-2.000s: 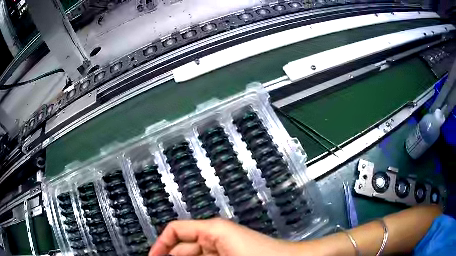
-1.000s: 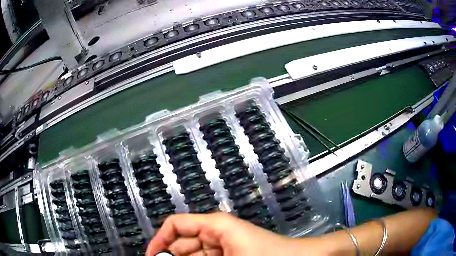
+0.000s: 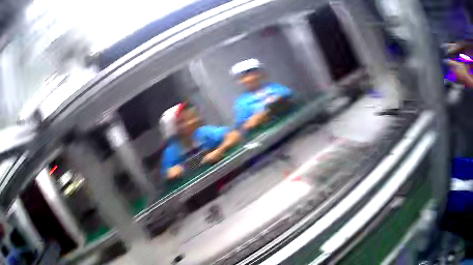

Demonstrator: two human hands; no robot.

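Neither of my hands is in the picture. The view is strongly blurred and looks up across the line. Nearest in front of me is the conveyor with its long pale metal rails [image 3: 373, 194], running from the bottom middle up to the right. A strip of green belt [image 3: 409, 212] shows beside the rails at the lower right. A pale machine bed [image 3: 259, 207] lies beyond the rails, with small dark and red details too blurred to name. The clear tray and the metal fixture are not in view.
Two people in blue clothing and white headwear, one at the left [image 3: 192, 140] and one further right [image 3: 259, 98], sit behind a green surface [image 3: 233, 155] across the line. Grey frame posts [image 3: 428, 77] stand at right and left. Part of another person [image 3: 461, 70] shows at the right edge.
The view has swung up from the tray to the people across the line. My hand, the tray, the fixture, the tweezers and the bottle have left the picture.
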